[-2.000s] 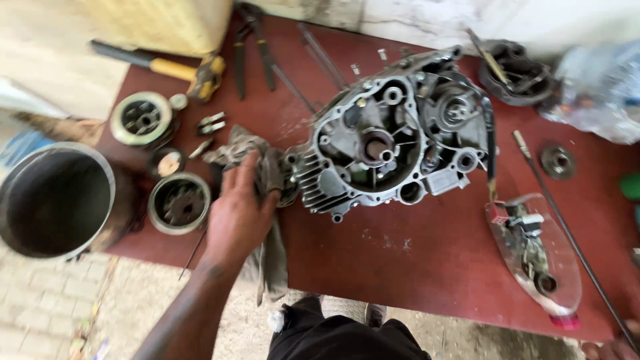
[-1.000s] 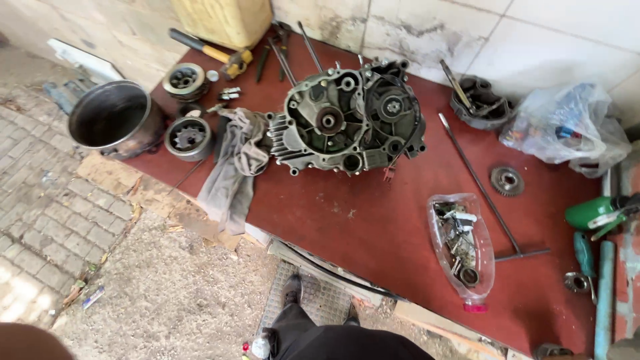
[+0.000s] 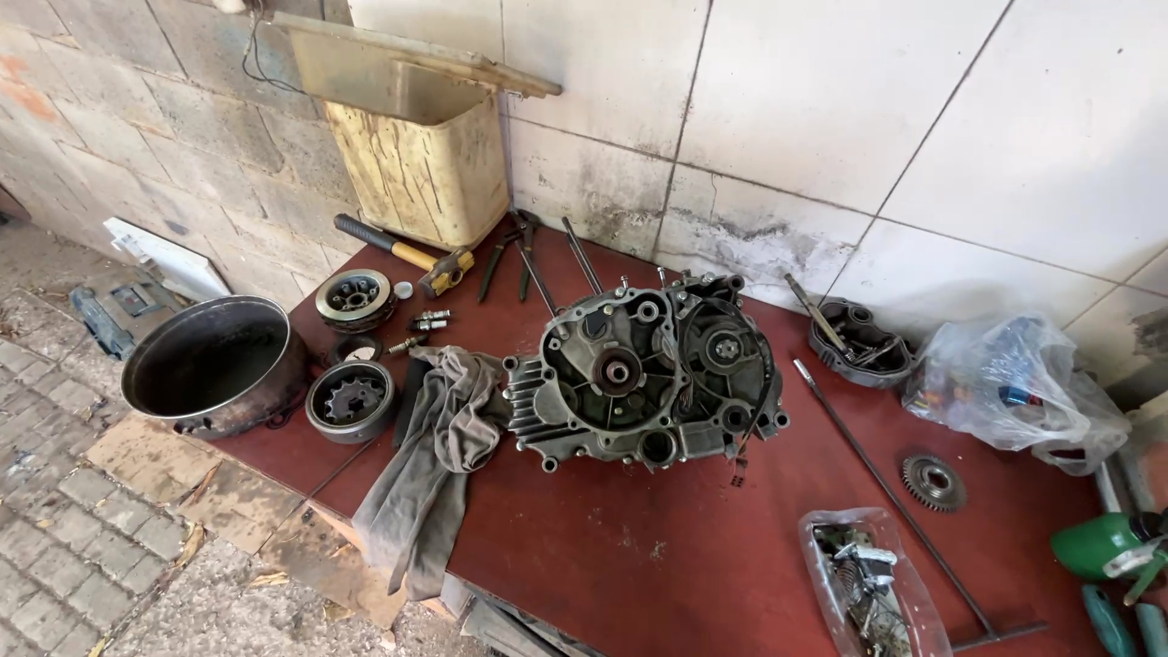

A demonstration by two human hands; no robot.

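Neither of my hands is in view now. An open engine crankcase (image 3: 643,370) lies on the red tabletop, its cooling fins toward the left. A crumpled grey cloth (image 3: 424,488) lies left of it and hangs over the front edge. Beyond the cloth are a round metal rotor (image 3: 351,400), a second round part (image 3: 354,297) and several spark plugs (image 3: 431,319). A yellow and black hammer (image 3: 406,251) and pliers (image 3: 513,251) lie behind. On the right, a long T-handle wrench (image 3: 899,497) lies beside a gear (image 3: 933,482) and a clear plastic tray (image 3: 876,584) with small metal parts.
A large metal pot (image 3: 214,365) stands at the left edge of the table (image 3: 620,557). A stained plastic container (image 3: 420,173) is against the wall. A cover holding tools (image 3: 862,342), a plastic bag (image 3: 1013,388) and a green bottle (image 3: 1095,545) are at the right.
My left hand, which was on the grey cloth two seconds ago, has left the view, and the cloth lies released. The view has swung up toward the wall.
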